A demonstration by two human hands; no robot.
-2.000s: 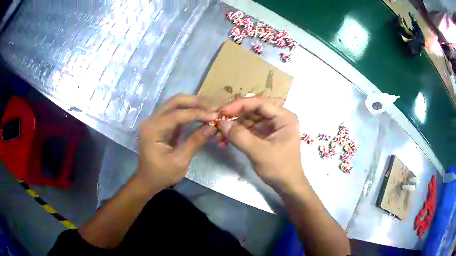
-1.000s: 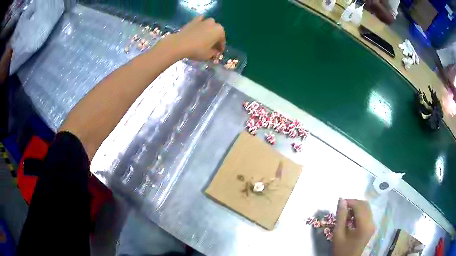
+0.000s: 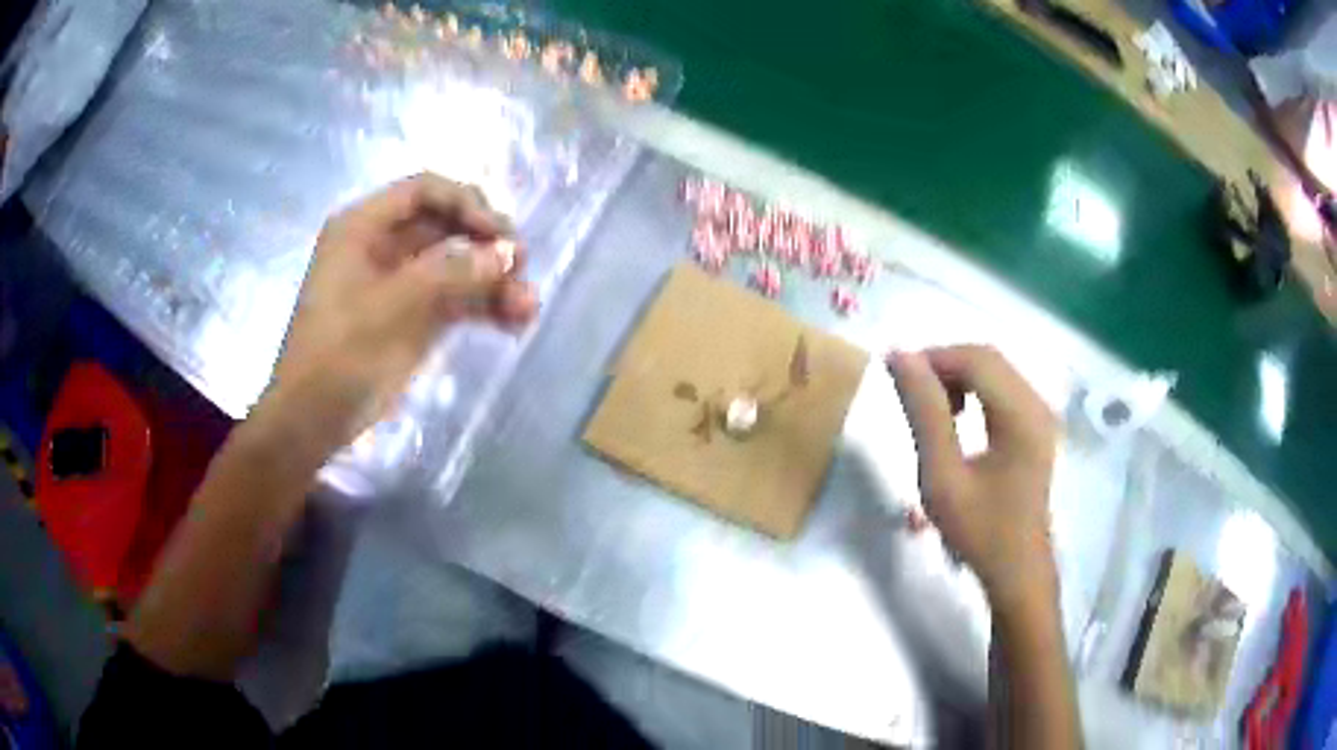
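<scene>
My left hand (image 3: 403,286) is raised over the clear plastic sheet, its fingertips closed on a tiny pale part (image 3: 505,254). My right hand (image 3: 980,447) is right of the glue board, thumb and forefinger pinched together; a tiny reddish speck may be at the tips, too blurred to tell. The tan glue board (image 3: 660,388) lies between the hands with a white glue dab (image 3: 741,413) and brown stains at its centre. Red-and-white parts (image 3: 773,235) lie in a loose pile beyond the board. Another reddish part shows beside my right hand.
The clear plastic sheet (image 3: 220,191) covers the bench at left, with a row of joined pieces (image 3: 590,69) at its far edge. A white bottle (image 3: 1122,410) stands by the green belt (image 3: 880,117). A second board (image 3: 1191,645) and red parts (image 3: 1279,674) are far right.
My left hand has come back from the row of joined pieces at the far edge and now pinches a pale part. My right hand has lifted from the right-hand pile towards the board.
</scene>
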